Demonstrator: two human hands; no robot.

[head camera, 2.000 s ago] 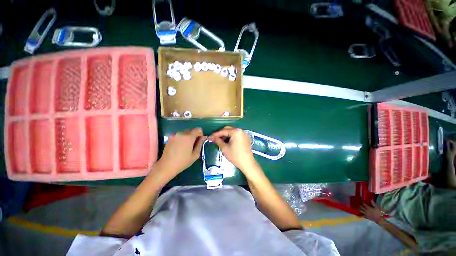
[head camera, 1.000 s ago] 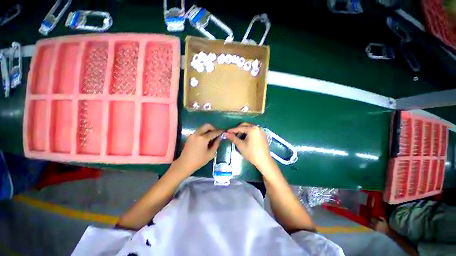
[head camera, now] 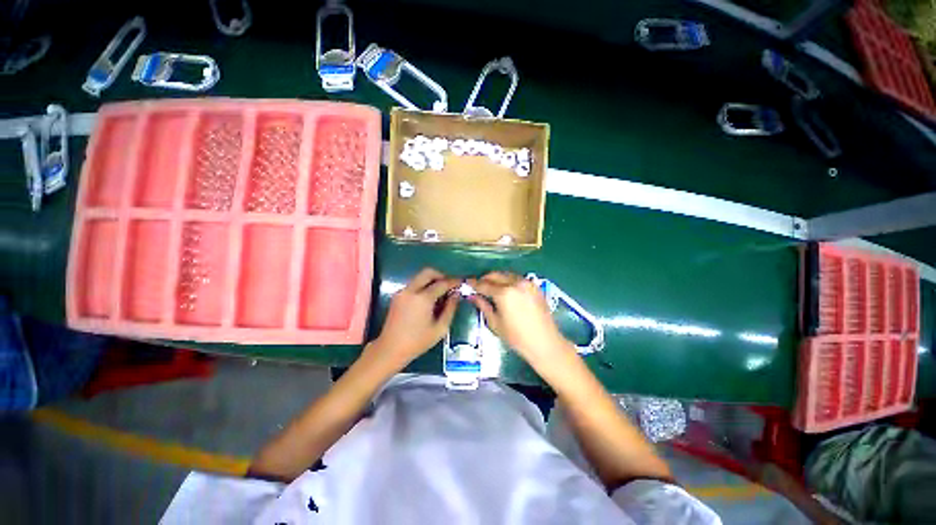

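Note:
My left hand [head camera: 419, 311] and my right hand [head camera: 513, 308] meet at the far end of a loop-shaped unit [head camera: 463, 367], fingertips pinched together around it. The unit's blue-and-white end points toward my body, at the bench's near edge. A small white piece shows between the fingertips; its exact shape is too small to tell. A second loop-shaped unit [head camera: 575, 316] lies on the green bench just right of my right hand. The open carton [head camera: 467, 210] with white rings [head camera: 421, 154] stands beyond my hands.
A pink-red sorting tray [head camera: 241, 220] lies left of the carton, small fittings in several pockets. More loop units [head camera: 336, 51] lie beyond it. Another pink-red tray [head camera: 860, 338] is at the right, near a person's green clothing [head camera: 878, 477]. A pale strip [head camera: 667, 200] crosses the bench.
The view shifted right, then tilted slightly. My hands remain together at the unit's far end, with the fingers slightly repositioned. The carton and trays keep their places on the bench.

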